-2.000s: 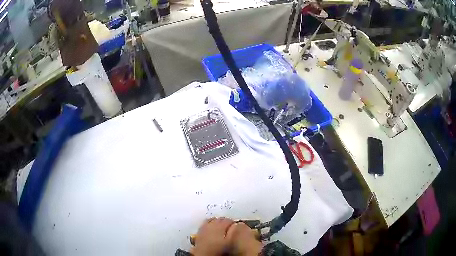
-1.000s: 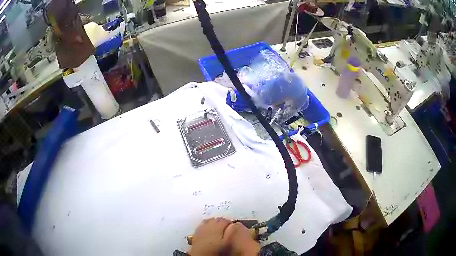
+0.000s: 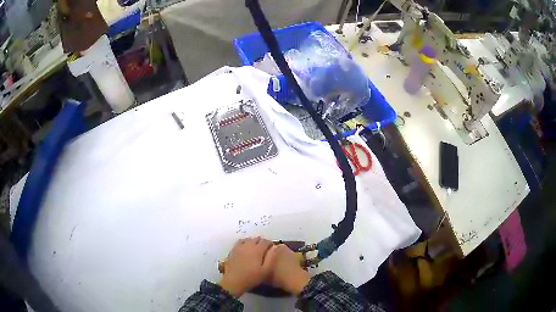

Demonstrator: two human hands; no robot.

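Observation:
My left hand (image 3: 244,263) and my right hand (image 3: 288,269) lie side by side, touching, closed over the handle of the steam iron (image 3: 291,245) at the bottom centre. The hands cover most of the iron; its dark edges show above and below them. The iron is over the white pressing table (image 3: 140,207); I cannot tell whether it presses on the cloth. A thick black hose (image 3: 349,201) runs from its right end up across the view. No garment piece shows under it.
A silver iron rest (image 3: 242,135) with red strips lies beyond the hands. Red-handled scissors (image 3: 359,159) lie by the blue tray (image 3: 390,114) of clear bags. A blue padded strip (image 3: 39,177) is at left. A phone (image 3: 449,166) and sewing machine (image 3: 457,79) are on the right bench.
The view has tilted down, so the table, tray and hands sit higher in the picture and more of both checked sleeves shows. The hands stay on the iron at nearly the same table spot.

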